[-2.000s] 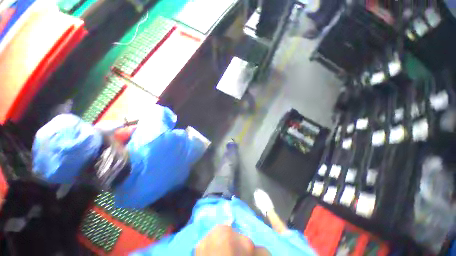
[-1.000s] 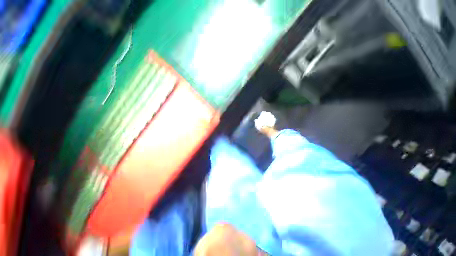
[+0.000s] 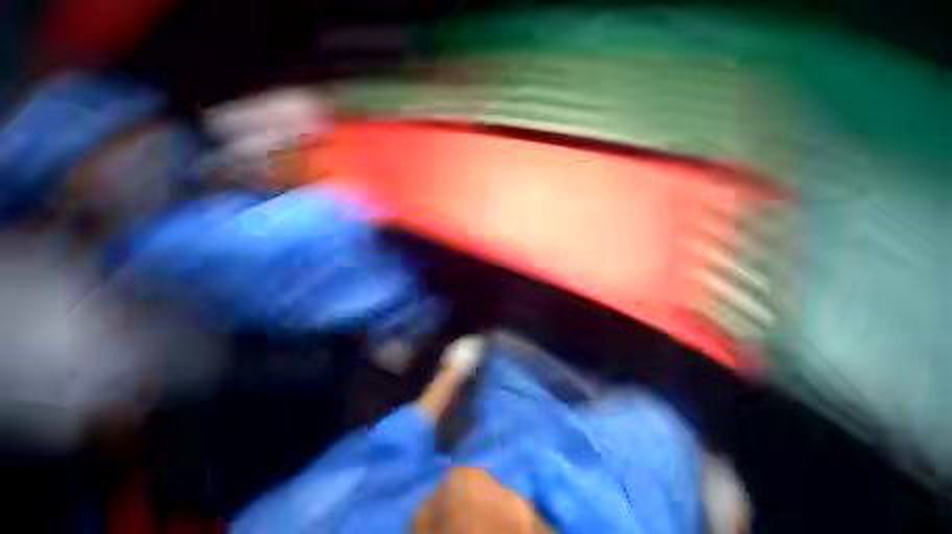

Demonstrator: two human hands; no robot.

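Observation:
The view is strongly blurred. A red sheet (image 3: 522,203) lies on the bench in front of me. Rows of pale green PCB panels (image 3: 605,99) run along its far side, and more green strips (image 3: 743,276) lie at its right end. My left hand (image 3: 462,357), in a white glove, is low in front of my body, below the bench edge. My right hand (image 3: 726,495) is a pale blur at the bottom, beside my blue sleeve. Both hands are apart from the panels; their fingers, and whether they hold anything, cannot be made out.
A person in a blue smock (image 3: 271,261) is close on the left, with a pale gloved hand (image 3: 269,120) at the left end of the red sheet. The green mat (image 3: 877,177) extends to the right. The dark bench edge slopes down to the right.
The view has swung towards the bench, so the red sheet now lies across the front. The person on the left has come into view, and the black racks have left it.

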